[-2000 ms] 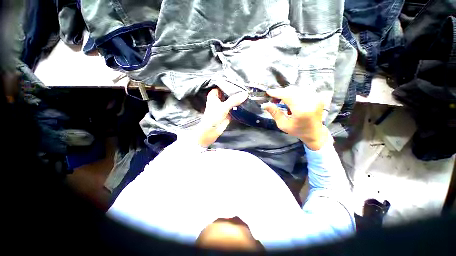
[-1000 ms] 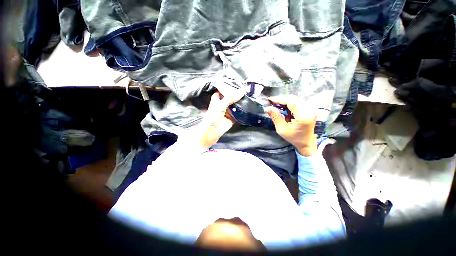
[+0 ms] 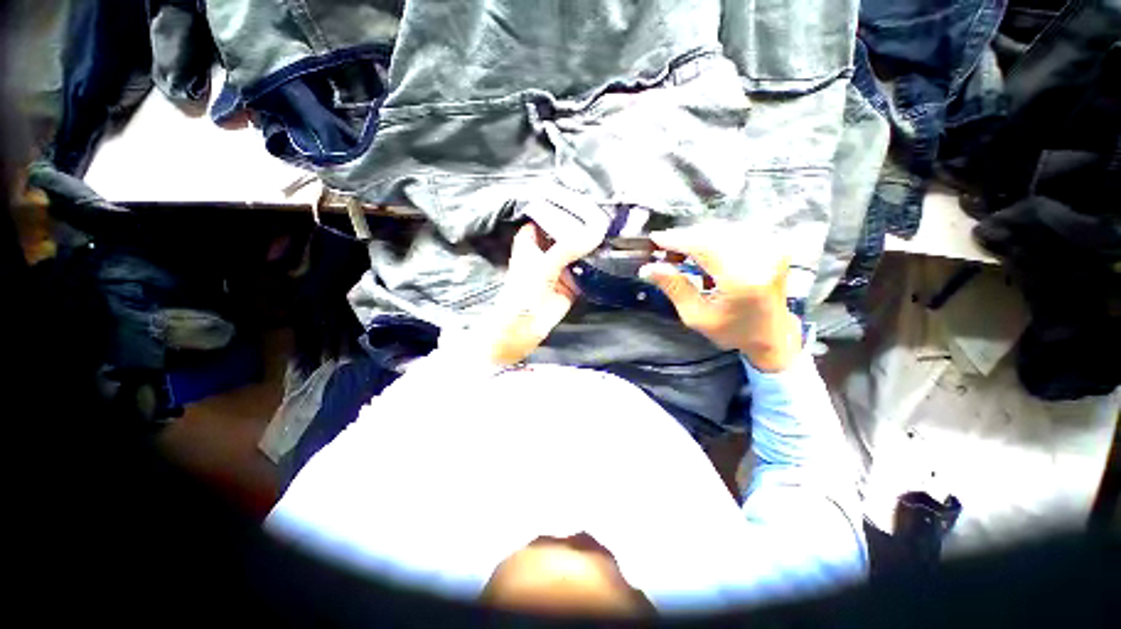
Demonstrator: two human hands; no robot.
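Observation:
A denim garment (image 3: 652, 141) lies pale inside up over the table edge and hangs toward my lap. A short dark blue strip with small bright dots, likely the button placket (image 3: 609, 288), shows between my hands. My left hand (image 3: 536, 295) holds the garment at the left end of this strip. My right hand (image 3: 738, 301) is at the strip's right end, with a small tool, likely thread snips (image 3: 696, 269), mostly hidden in its fingers. Its metal part seems to point left toward the garment edge. Thread ends cannot be made out.
White table top (image 3: 184, 160) shows at left, its edge below. Another garment with a dark blue edge (image 3: 307, 86) lies at upper left. Blue denim (image 3: 940, 49) and a black pile (image 3: 1063, 197) lie at right. A pale scrap-strewn surface (image 3: 996, 442) is at lower right.
My right hand moved slightly down and left, then back up and right. The dark strip shows more clearly than two seconds ago. My left hand stays nearly in place.

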